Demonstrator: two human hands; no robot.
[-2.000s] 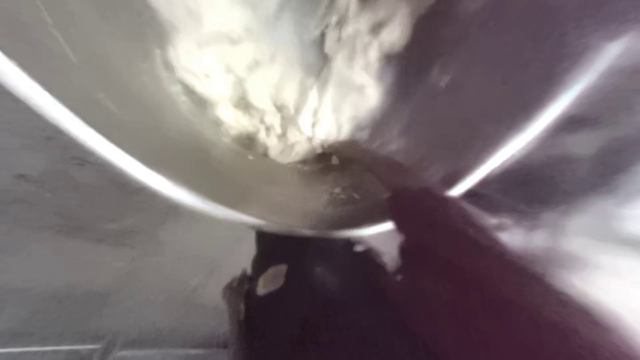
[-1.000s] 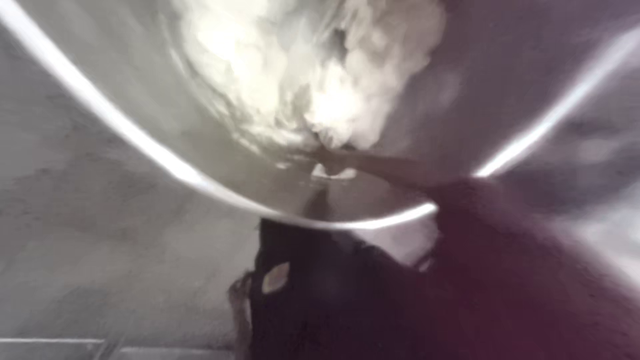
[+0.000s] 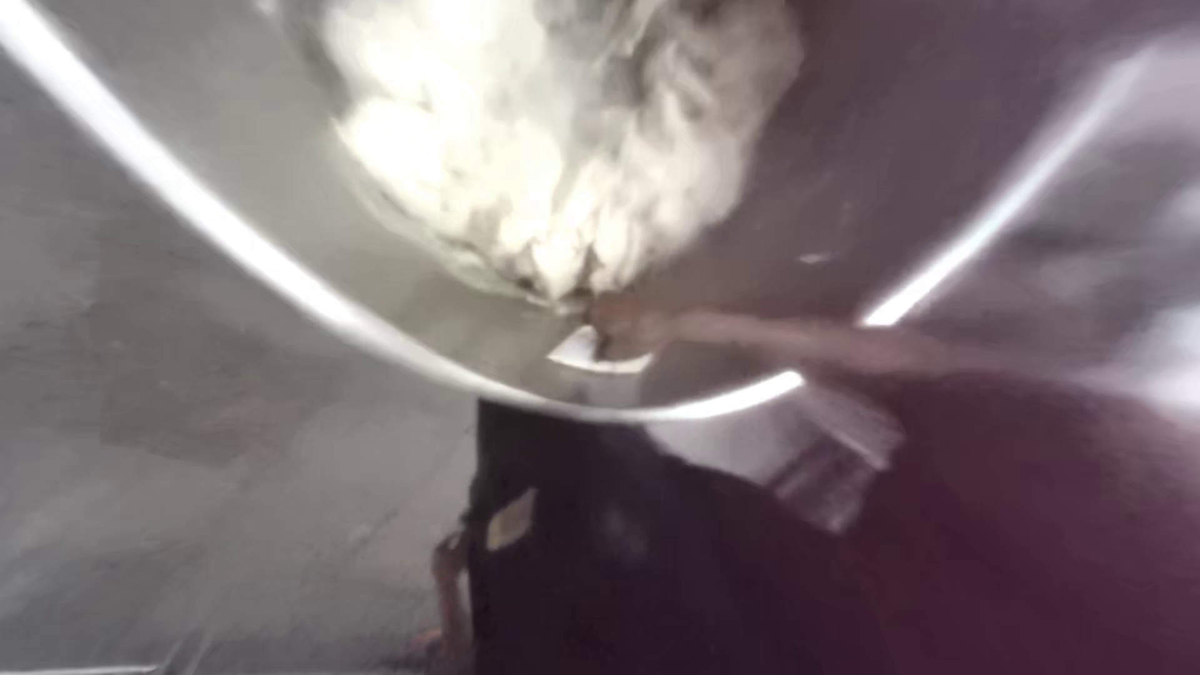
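Note:
Pale, billowing material, either steam or a fluffy mass, fills the upper middle of a large round vessel with a bright rim. From the right, my right forearm crosses the rim, and my blurred right hand is at the lower tip of the pale mass. Just under its fingers lies a small white curved piece; whether the hand grips it is unclear. At the lower left, beside the dark clothing, is a narrow skin-toned shape that may be my left hand, too blurred to read.
Dark clothing with a light patch reaches the near rim. A translucent light flap hangs below the rim at the right. Grey ground lies left of the vessel, with a pale line at the bottom left corner.
The right forearm now lies more level across the vessel than two seconds ago, when it sloped up from the lower right. The white curved piece shows beneath the hand, unlike in the oldest frame.

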